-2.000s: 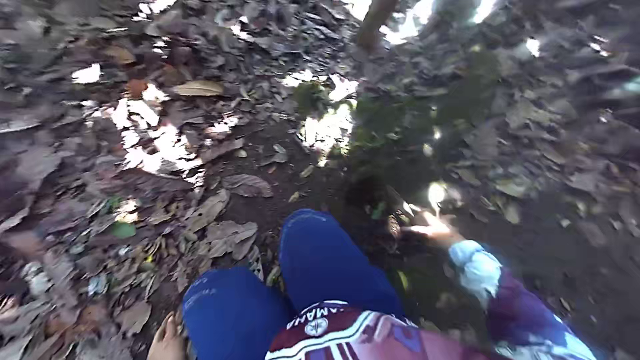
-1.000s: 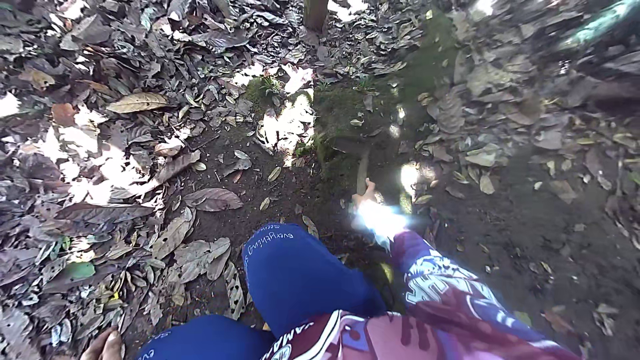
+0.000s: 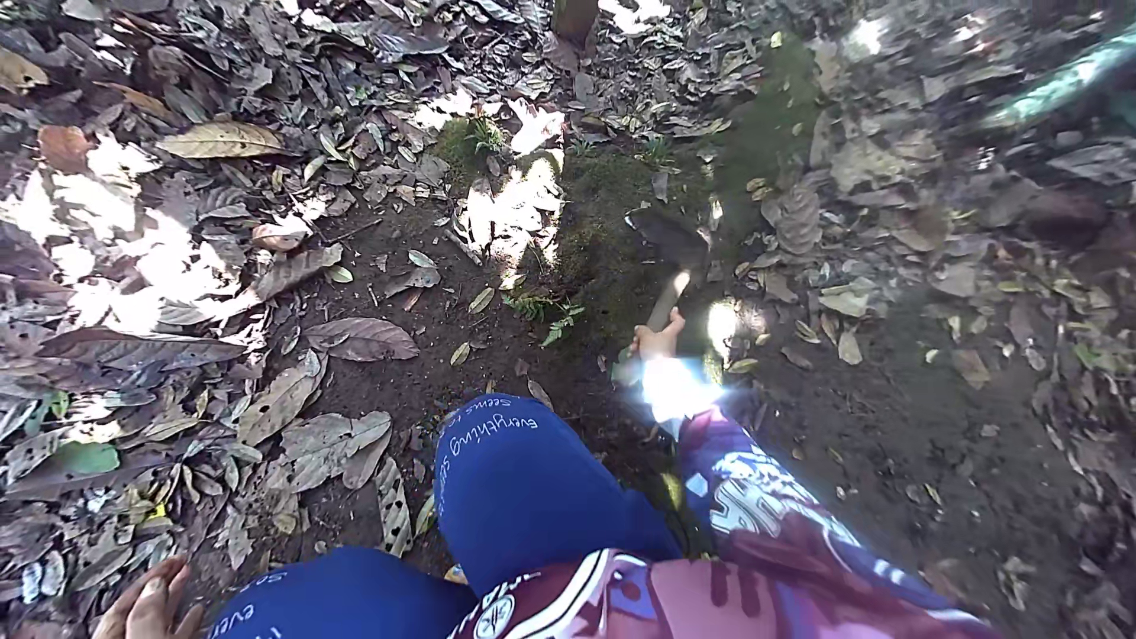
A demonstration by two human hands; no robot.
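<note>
My right hand (image 3: 658,339) is closed around the handle of a dark-bladed hand tool (image 3: 670,240), perhaps a small hoe or machete; its exact kind cannot be told. The blade lies over mossy dark soil (image 3: 612,213) ahead of my knees. Bright sunlight washes out the cuff of my right sleeve. My left hand (image 3: 151,603) is at the bottom left corner beside my knee, fingers a little apart, with nothing seen in it; its lower part is cut off by the frame edge.
Dry leaves (image 3: 364,339) cover the ground on both sides. A thin trunk or post (image 3: 575,18) stands at the top. Small ferns (image 3: 561,325) grow from the soil near my knee (image 3: 524,479). A blurred greenish object (image 3: 1065,84) is at the upper right.
My right hand, seen with fingers spread two seconds ago, is now closed on the tool's handle. The view has shifted somewhat.
</note>
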